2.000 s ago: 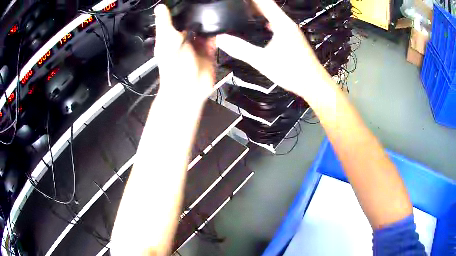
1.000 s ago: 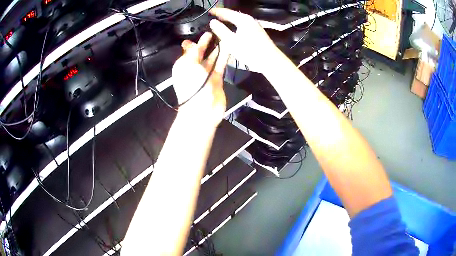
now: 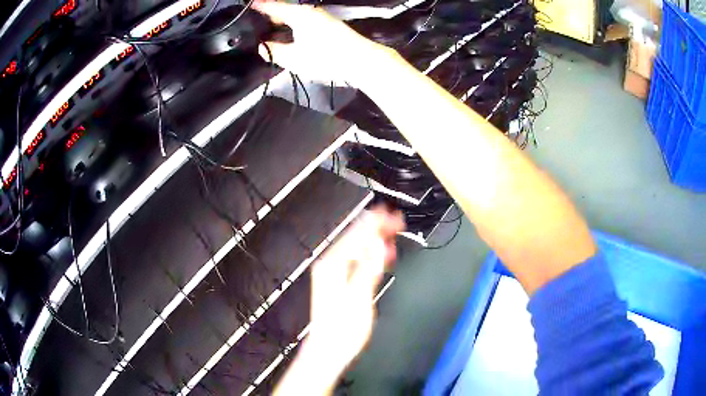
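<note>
My right hand is at the upper shelf of the rack, with finger and thumb apart at the edge of black headphones. The dark area between the fingers does not show whether it grips them. My left hand is blurred, lower down in front of the lower shelf edges. Nothing clear shows in it, and its finger shape is unreadable. Thin black cables hang from the upper shelf.
Dark lower shelves have white edges and dangling cables. Red digits glow at upper left. More rack tiers hold black headphones behind my right arm. A white-lined blue tote is at lower right. Stacked blue totes and a brown box stand beyond.
My left hand has dropped down and right, away from the upper shelf. My right hand has moved left to the headphones there. The view has shifted slightly.
</note>
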